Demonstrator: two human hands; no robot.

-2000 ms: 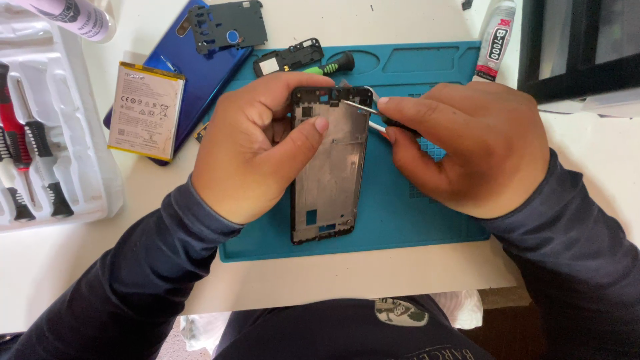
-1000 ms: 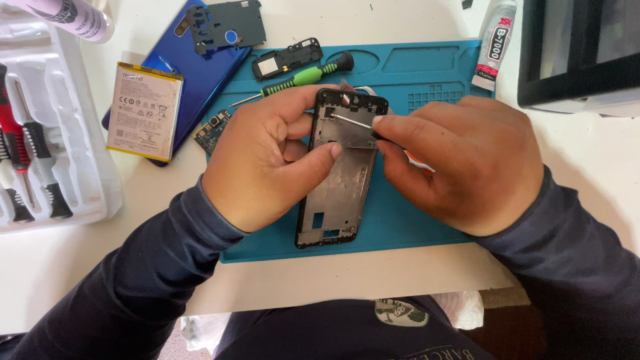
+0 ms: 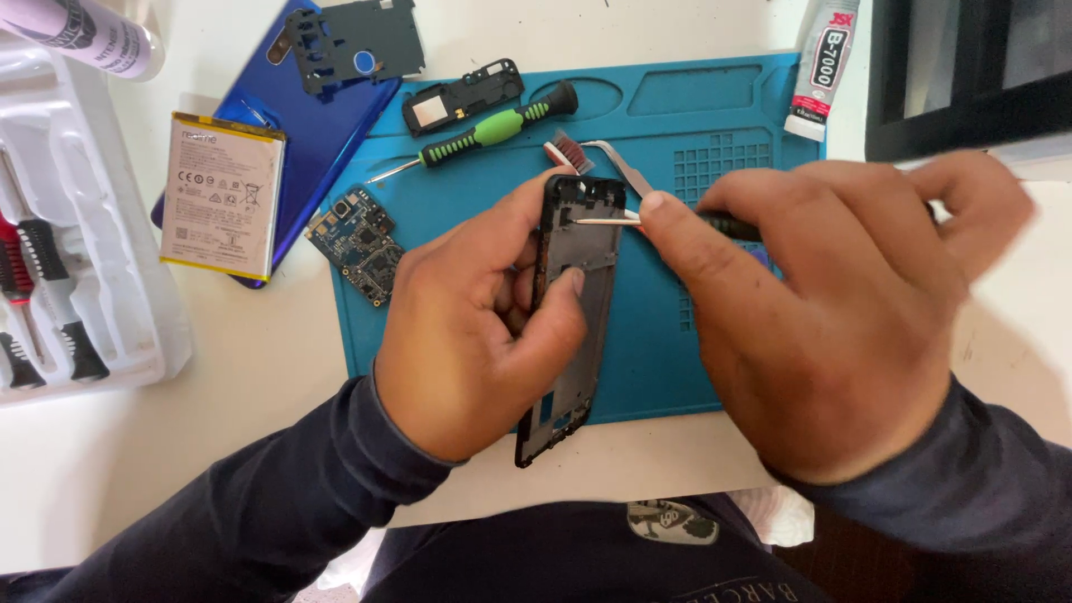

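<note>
My left hand (image 3: 477, 327) grips a smartphone mid-frame (image 3: 586, 293) by its left side, thumb over the metal inner face; the frame stands tilted above the mat. My right hand (image 3: 829, 293) holds a slim screwdriver (image 3: 607, 222), its thin shaft reaching across the frame's top part; whether the tip touches is unclear. Behind the frame lie curved tweezers (image 3: 624, 167) and a small brush (image 3: 569, 155), partly hidden. A phone circuit board (image 3: 360, 243) rests left of my left hand.
On a blue repair mat (image 3: 653, 368) lie a green-black screwdriver (image 3: 498, 126) and a speaker module (image 3: 461, 96). At left are a phone battery (image 3: 222, 197), blue back cover (image 3: 335, 126), dark plastic cover (image 3: 360, 42) and white tool tray (image 3: 159, 335). A glue tube (image 3: 821, 71) lies at upper right.
The phone frame has been turned more onto its edge in my left hand. The screwdriver in my right hand stays at the frame's top part, and my right fingers have spread outward.
</note>
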